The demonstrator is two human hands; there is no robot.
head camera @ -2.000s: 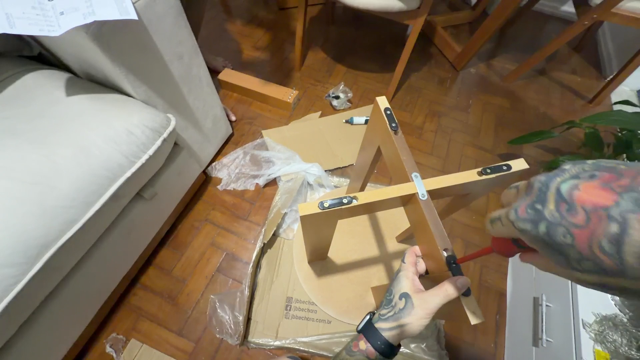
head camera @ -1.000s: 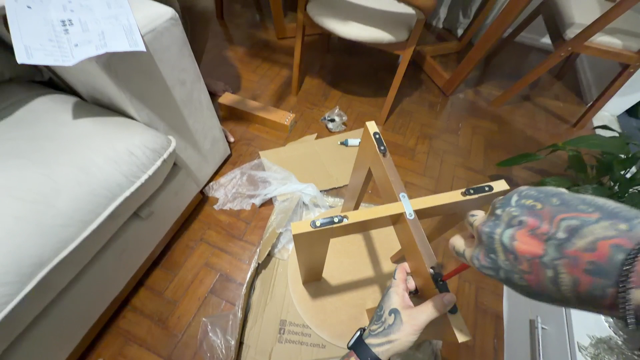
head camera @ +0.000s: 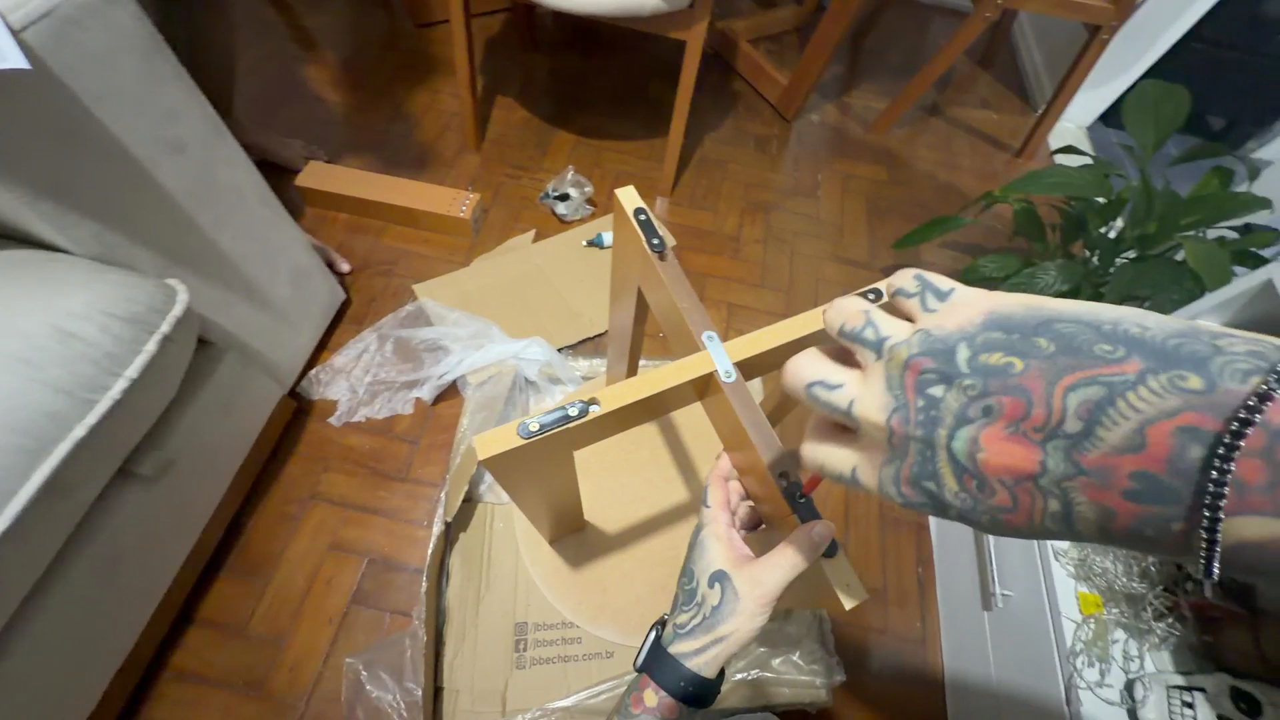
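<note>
A wooden table base with crossed bars (head camera: 650, 383) stands on a round board (head camera: 640, 480) over flattened cardboard. A metal plate (head camera: 718, 357) joins the bars at the crossing, and black brackets (head camera: 555, 419) are screwed near their ends. My left hand (head camera: 735, 575) grips the near bar, its thumb by the black bracket (head camera: 808, 515) there. Above that bracket is my right hand (head camera: 960, 400), fingers curled around a tool mostly hidden by the hand; only a bit of its red part (head camera: 811, 486) shows at the bracket.
The grey sofa (head camera: 130, 400) stands at the left. Plastic wrap (head camera: 430, 360), a cardboard sheet (head camera: 540, 285), a small tube (head camera: 598, 240), a small plastic bag (head camera: 568, 194) and a wooden piece (head camera: 385, 195) lie beyond the base. Chairs stand behind; a plant (head camera: 1120, 210) and a white cabinet (head camera: 990, 620) are at right.
My right hand has moved in over the near bar's end, covering more of the right-hand bar. My left hand keeps its hold on the base. The view has shifted.
</note>
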